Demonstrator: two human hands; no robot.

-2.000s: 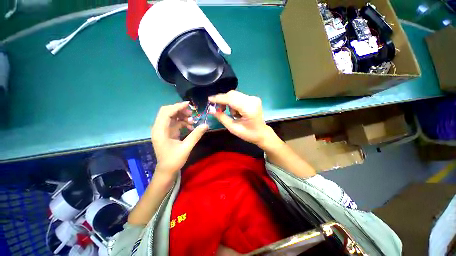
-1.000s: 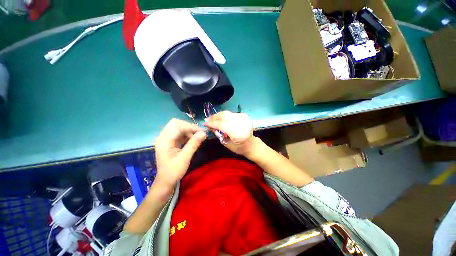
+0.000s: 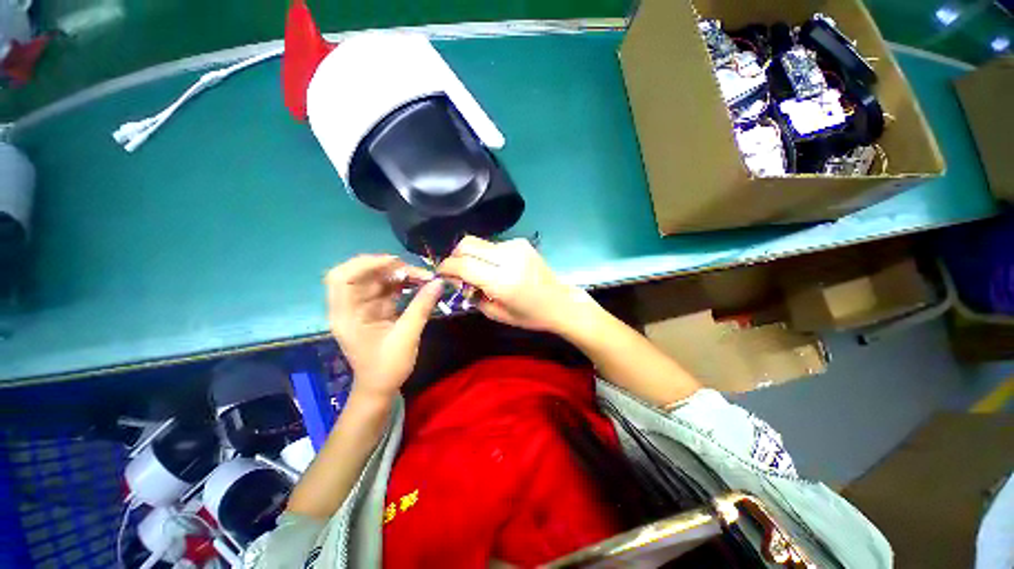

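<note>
The white camera housing (image 3: 378, 83) lies on the green bench, its black ball (image 3: 434, 161) and open black end towards me. Thin wire leads (image 3: 429, 253) come out of that end into my fingers. My left hand (image 3: 378, 317) pinches wire ends between thumb and fingertips. My right hand (image 3: 506, 280) is bare too and meets it fingertip to fingertip, holding wires with small white plug connectors (image 3: 454, 300) below its fingers. The exact joint is hidden by the fingers.
A red piece (image 3: 302, 65) and a white forked cable (image 3: 189, 95) are behind the housing. An open cardboard box (image 3: 695, 167) of modules stands at right. A blue crate (image 3: 67, 478) with housings is below left. Another housing (image 3: 13, 195) shows at the far left edge.
The hands have come down a little from the housing's open end and closed together. The fingers of my right hand have moved over to the left hand's fingertips.
</note>
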